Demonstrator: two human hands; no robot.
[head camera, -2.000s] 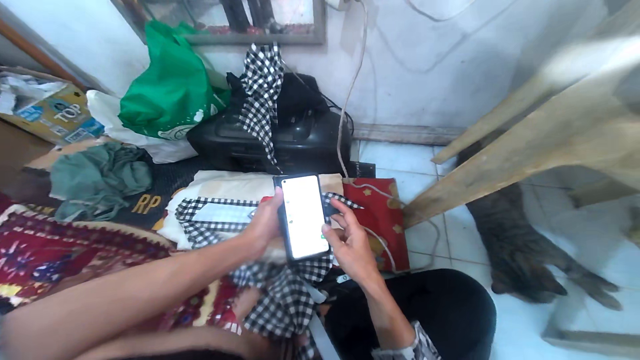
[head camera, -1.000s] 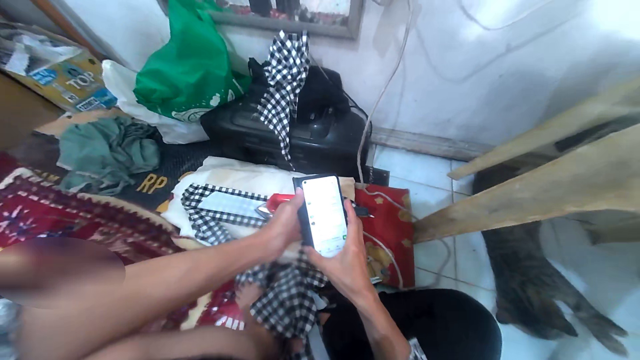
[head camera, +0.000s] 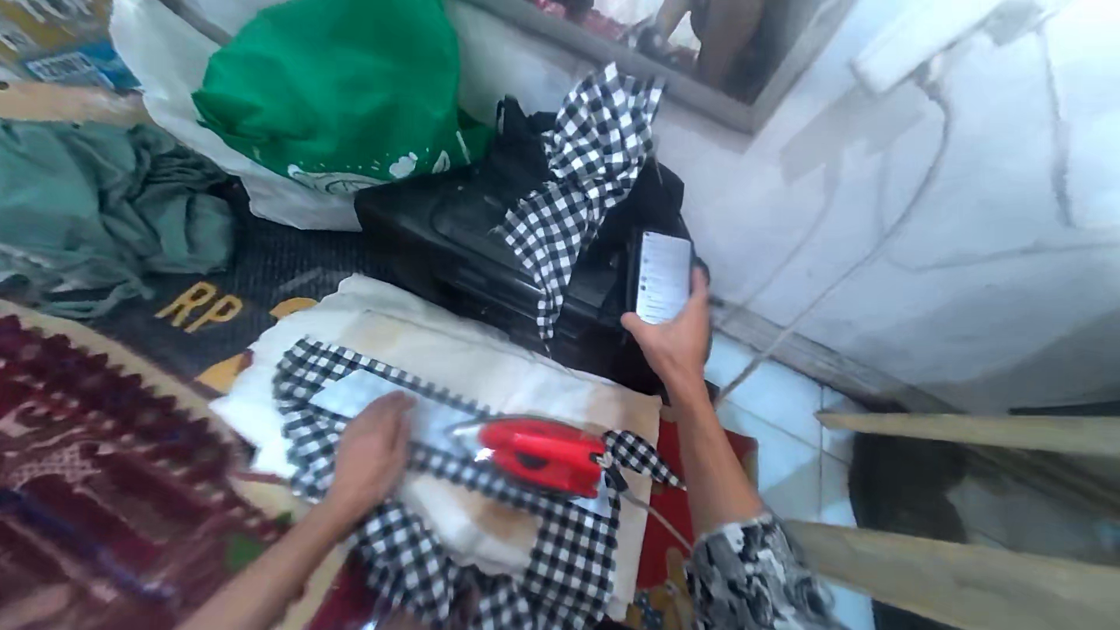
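My right hand (head camera: 678, 337) holds a smartphone (head camera: 663, 276) with a lit screen above the right end of a black case-like object (head camera: 455, 249). My left hand (head camera: 374, 442) rests on a pale strip (head camera: 350, 392) lying on black-and-white checked cloth (head camera: 573, 547); whether its fingers grip anything is hidden. Just right of that hand, a red electric iron (head camera: 542, 455) lies on the strip and cloth, its tip toward the hand. Beneath them is a cream padding cloth (head camera: 437, 328) with brownish marks.
Another checked cloth piece (head camera: 586, 188) drapes over the black object. Behind stand a green bag (head camera: 341, 87) and white bag. Grey-green cloth (head camera: 105, 206) lies at left, above a maroon patterned textile (head camera: 96, 490). Wooden legs (head camera: 945, 569) stand at right; a cord runs from the iron.
Both hands were at the phone before. The right hand has carried it toward the black object, while the left has let go and moved onto the pale strip. The cat seen at right is now mostly hidden.
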